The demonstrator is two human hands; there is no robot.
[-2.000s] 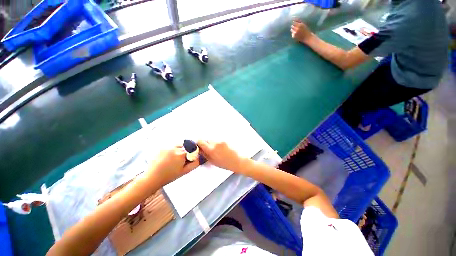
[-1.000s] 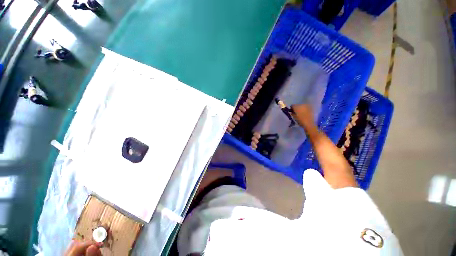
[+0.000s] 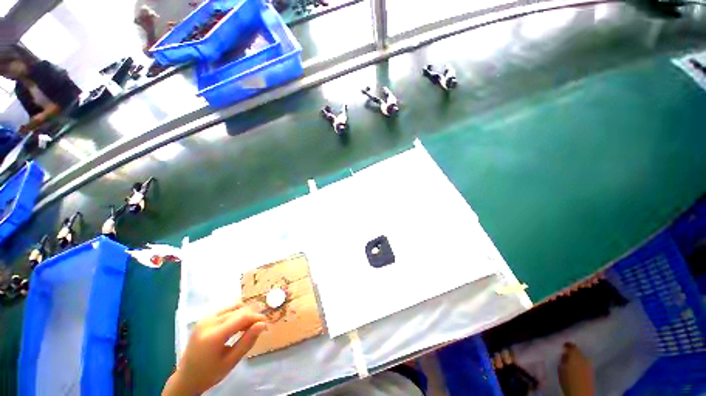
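Note:
A small round white dish (image 3: 275,298) lies on a stained cardboard pad (image 3: 298,329). My left hand (image 3: 217,348) is at the pad's left side with its fingertips just below the dish; whether it pinches something small I cannot tell. A black block with a hollow (image 3: 380,251) sits on the white board (image 3: 418,209). My right hand (image 3: 575,373) is small and cut off by the bottom edge, over the pale liner in a blue perforated crate (image 3: 666,298). I cannot tell whether it holds anything. Beige-and-black figures (image 3: 507,371) lie in that crate.
Several black-and-beige figures (image 3: 383,102) lie spaced along the dark green belt. A light-blue tray (image 3: 108,271) stands at the left, with small white-and-red items (image 3: 159,255) beside its corner. Blue trays (image 3: 259,73) stand beyond the belt. Another person (image 3: 46,89) is at upper left.
The view has turned back towards the table and belt. My left hand shows more fully beside the dish. My right hand remains over the crate; the figure seen at its fingers is no longer visible.

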